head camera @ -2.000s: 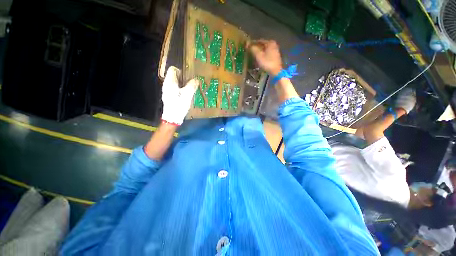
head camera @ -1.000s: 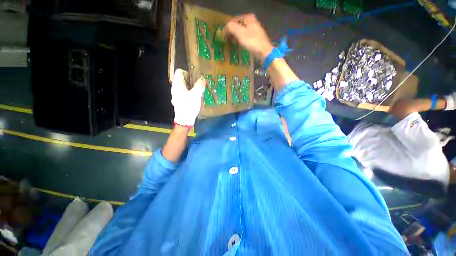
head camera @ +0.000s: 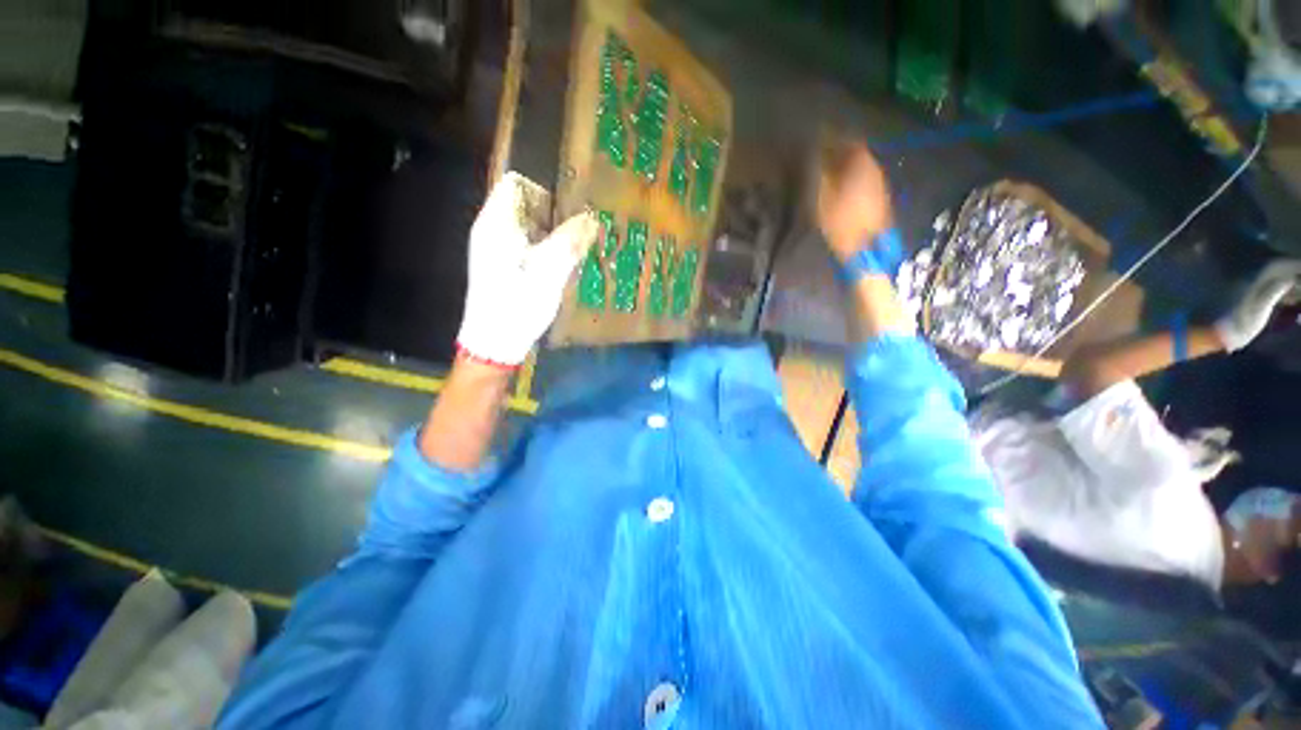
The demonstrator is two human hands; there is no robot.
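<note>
A tan slotted board [head camera: 642,207] stands tilted in front of me, with green circuit boards [head camera: 619,263] showing through its slanted cutouts. My left hand [head camera: 517,271], in a white knit glove with a red cuff, grips its left edge near the lower corner. My right hand [head camera: 853,200], bare with a blue wrist strap, is off the board to its right, over the bench. It is blurred, and I cannot tell whether its fingers hold anything. Dark pockets of a pallet [head camera: 736,254] show right of the board.
A cardboard box [head camera: 1110,317] with a heap of silver parts [head camera: 1006,274] lies to the right. A white cable [head camera: 1163,235] hangs over it. Green boards [head camera: 922,72] lie at the far side. A person in white [head camera: 1127,478] is at right. Black machinery [head camera: 179,200] stands left.
My right hand has moved from the board's upper cutouts away to the right. The board now looks narrower and more tilted. My left hand keeps its grip. The camera view has shifted.
</note>
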